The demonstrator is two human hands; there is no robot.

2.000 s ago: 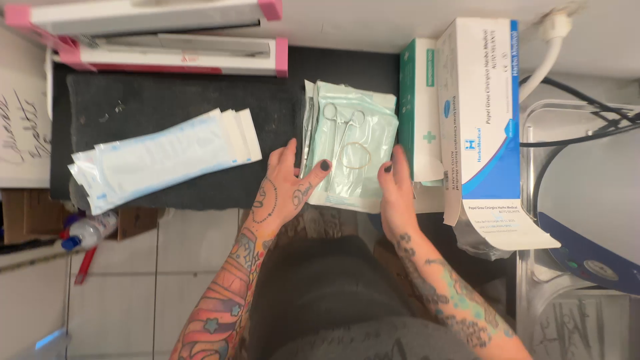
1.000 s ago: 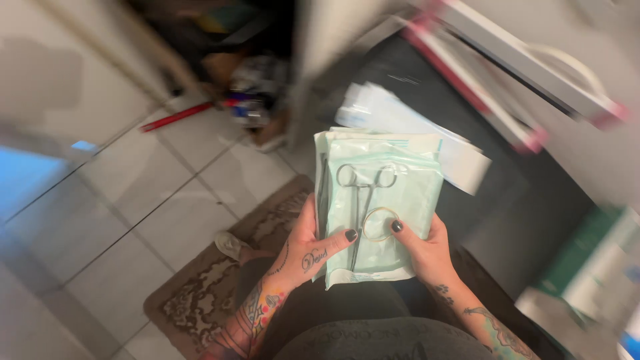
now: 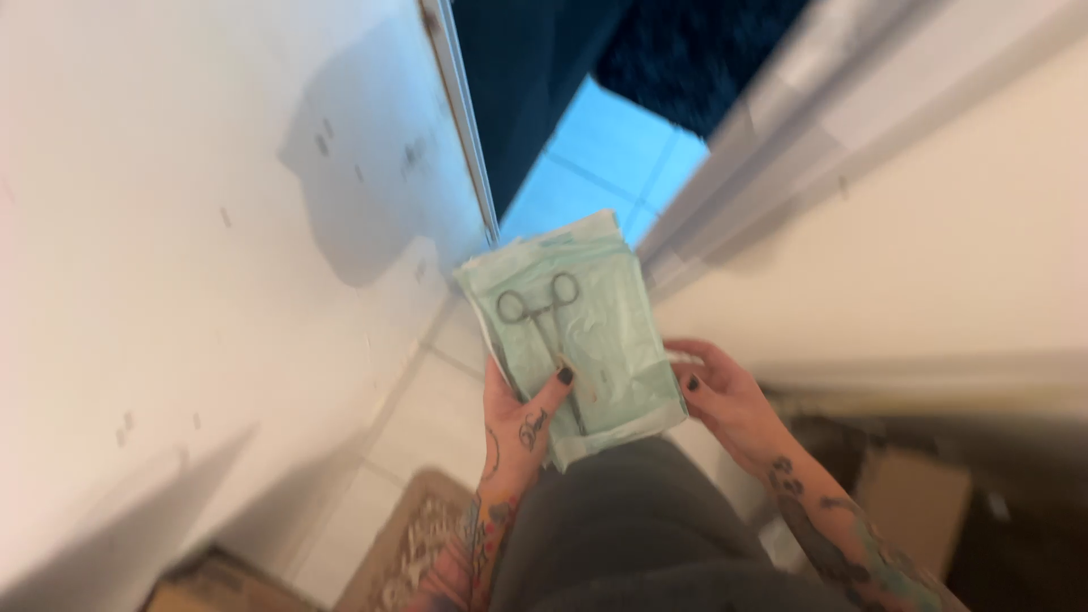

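Note:
A stack of green-tinted sterilization pouches [image 3: 608,340] is held in front of my body. Through the clear film of the top pouch shows a scissor-handled metal clamp [image 3: 544,314], its finger rings toward the far end. My left hand [image 3: 523,412] grips the stack from the left, thumb on top over the clamp's shaft, its fingers hidden beneath. At the stack's right edge is my right hand [image 3: 722,395], fingers curled beside the pouches; blur hides whether it touches them or pinches something small and whitish.
A white door or panel [image 3: 212,212] rises on the left, a pale wall [image 3: 918,238] on the right. Between them lies a blue-lit tiled floor [image 3: 608,161] with a dark rug [image 3: 697,59] beyond. A patterned mat [image 3: 416,544] and cardboard boxes [image 3: 914,501] are low down.
The pouch stack, over the black work surface two seconds ago, is now held away from it. My right thumb has left the top pouch. The view has swung from the work surface to a doorway.

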